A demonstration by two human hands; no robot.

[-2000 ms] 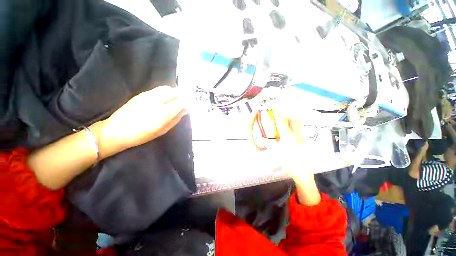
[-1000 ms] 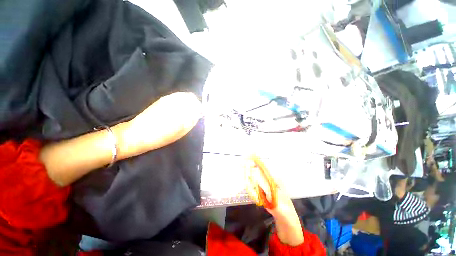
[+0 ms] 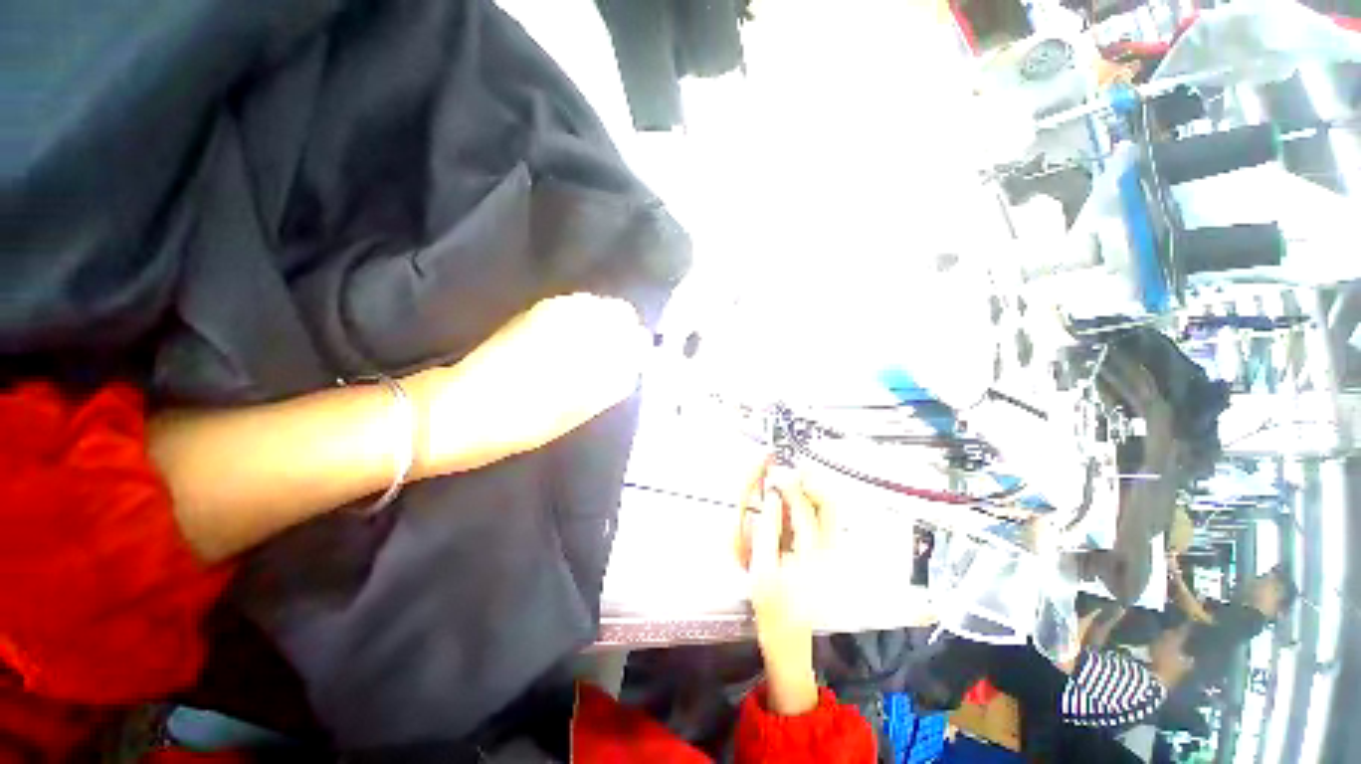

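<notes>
A dark grey garment piece (image 3: 448, 597) covers the left of the white machine table. My left hand (image 3: 560, 366) lies on it at its right edge; glare washes out the fingers, so their grip is unclear. My right hand (image 3: 791, 537) is around the thread scissors (image 3: 749, 523), whose orange-red handle loops show at the fingers. It is right of the garment, just below the metal parts at the left end of the sewing machine (image 3: 911, 391). The scissor blades cannot be made out in the glare.
A measuring-tape strip (image 3: 672, 630) runs along the table's front edge. A clear plastic holder (image 3: 993, 590) is at its right end. Black cloth pieces (image 3: 657, 60) lie at the top. A worker in a striped top (image 3: 1112, 687) is at the lower right, near blue crates (image 3: 911, 731).
My right hand has taken hold of the scissors, brought them toward the table's front edge, then up toward the machine's left end. The view has shifted; my left hand stays on the garment.
</notes>
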